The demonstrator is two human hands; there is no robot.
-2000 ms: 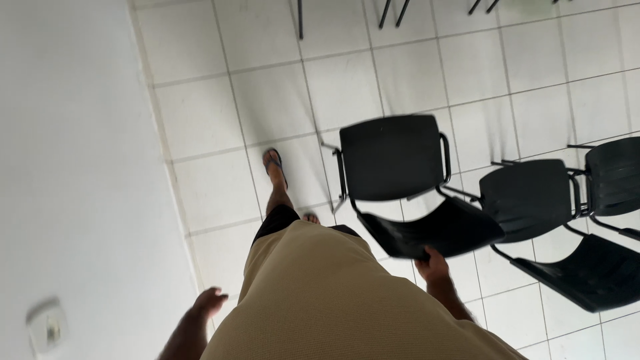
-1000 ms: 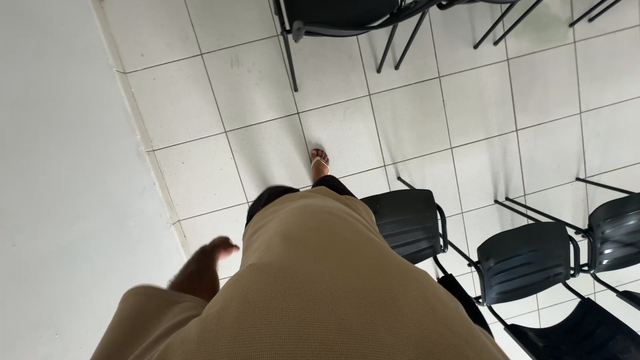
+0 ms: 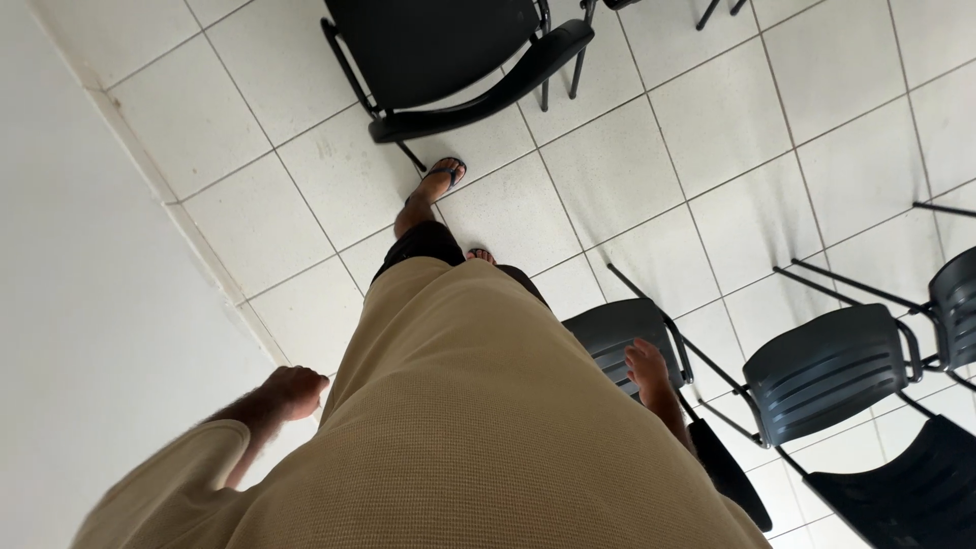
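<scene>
My left hand (image 3: pixel 296 390) hangs beside my beige shirt, near the white wall, with its fingers loosely curled; nothing shows in it. On the other side, my right hand (image 3: pixel 645 364) is over a black plastic chair seat (image 3: pixel 610 328), its fingers partly spread and apparently holding nothing. Whether it touches the chair I cannot tell. Ahead of my sandalled foot (image 3: pixel 444 177) stands another black chair (image 3: pixel 450 46), its curved backrest toward me. My other foot (image 3: pixel 480 254) is mostly hidden by my clothes.
A white wall (image 3: pixel 107 305) runs along the left over a tiled floor (image 3: pixel 625 160). At the right stand linked black chairs, one with a ribbed seat (image 3: pixel 827 374), their thin metal legs reaching over the tiles. More chair legs (image 3: pixel 717 11) show at the top.
My right hand, on a chair's backrest two seconds ago and out of sight one second ago, shows again with its fingers off that backrest. The view has moved forward, and the chair ahead appears nearer.
</scene>
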